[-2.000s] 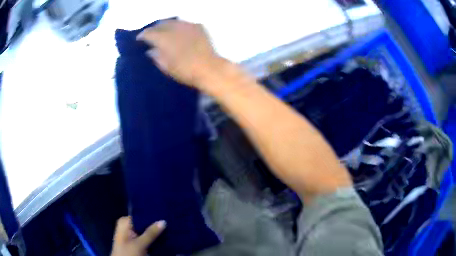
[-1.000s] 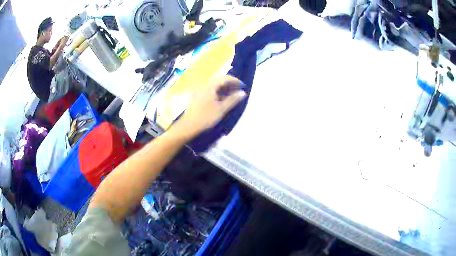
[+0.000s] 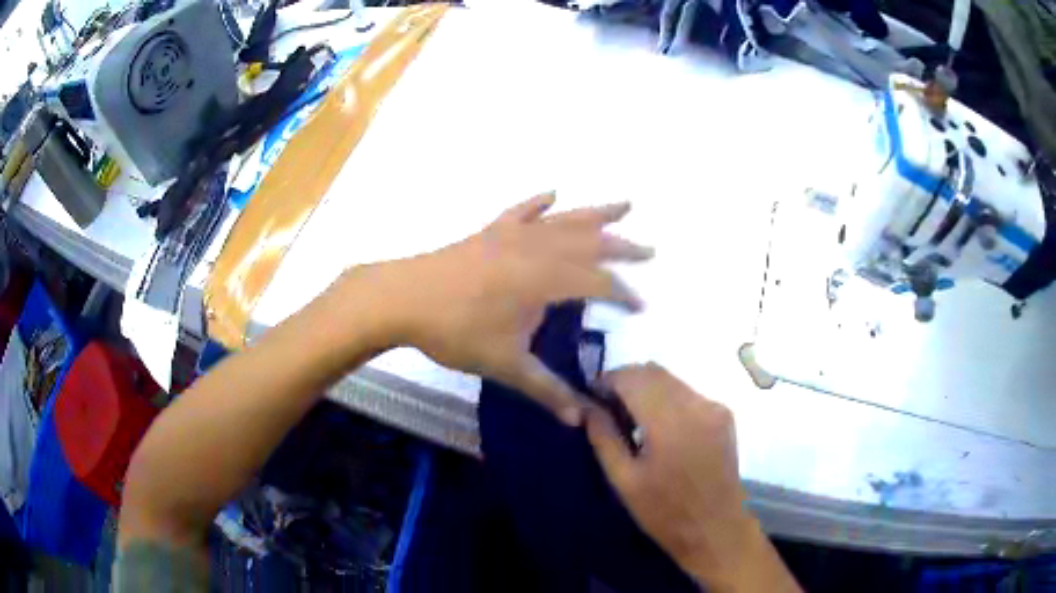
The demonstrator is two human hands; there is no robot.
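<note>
A navy fabric piece (image 3: 527, 463) hangs over the table's front edge, its upper end on the white table. My left hand (image 3: 521, 284) is above that end, its fingers spread and blurred, its thumb at the fabric. My right hand (image 3: 677, 463) is closed at the fabric's upper right side, with cloth between thumb and fingers. A small dark item with a shiny tip shows between them; whether it is a tool is unclear. A small light patch shows on the fabric between my hands. The sewing machine head (image 3: 944, 191) stands to the right, apart from both hands.
A tan strip (image 3: 313, 174) lies along the table's left side. Beyond it are dark cloth strips and a grey machine housing (image 3: 165, 75). Dark and grey cloth (image 3: 799, 29) lies at the back. A red container (image 3: 104, 405) and blue-edged bin (image 3: 411, 521) are below left.
The view has turned right. The navy piece beside the tan strip now hangs at the front edge. My left hand has opened and my right hand has come into view, gripping cloth.
</note>
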